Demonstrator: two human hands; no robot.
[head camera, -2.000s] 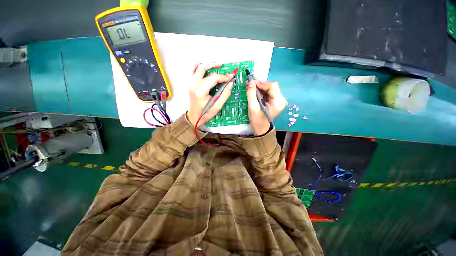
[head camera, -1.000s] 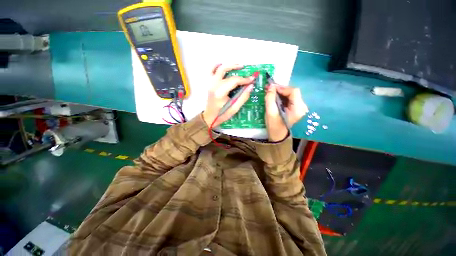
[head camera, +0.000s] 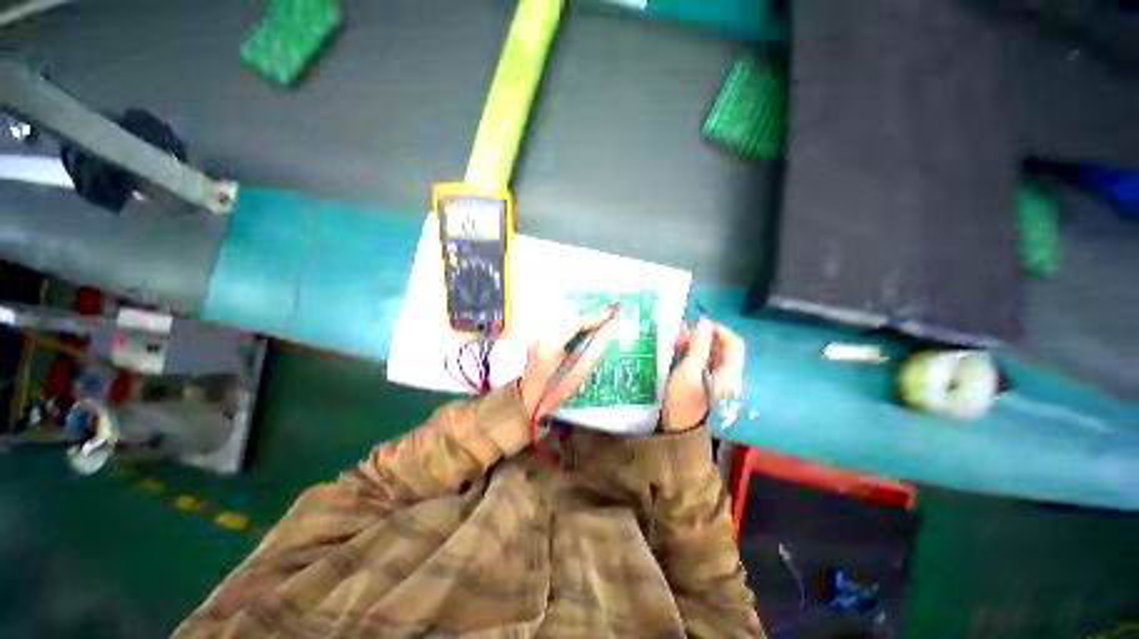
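A green circuit board (head camera: 625, 362) lies on white paper (head camera: 537, 268) in front of me. My left hand (head camera: 556, 362) is at the board's left side and holds the red test probe (head camera: 585, 343), its red tip over the board's upper part. My right hand (head camera: 702, 372) is just right of the board and holds the black test probe (head camera: 710, 377); its tip is off the board's right edge. The yellow-edged multimeter (head camera: 475, 262) lies on the paper to the left, its screen too blurred to read. Its leads (head camera: 471, 365) loop from its lower end.
A yellow strip (head camera: 512, 94) crosses the dark conveyor, where green boards (head camera: 294, 38) lie. A large black slab (head camera: 899, 175) is upper right. A white strip (head camera: 856, 353), a roll (head camera: 952, 381) and tiny pale pieces (head camera: 737, 413) lie right. A red-edged bin (head camera: 831, 477) is below.
The view has shifted, showing more of the conveyor. My right hand has moved right with the black probe, whose tip has left the board. The left hand stays at the board.
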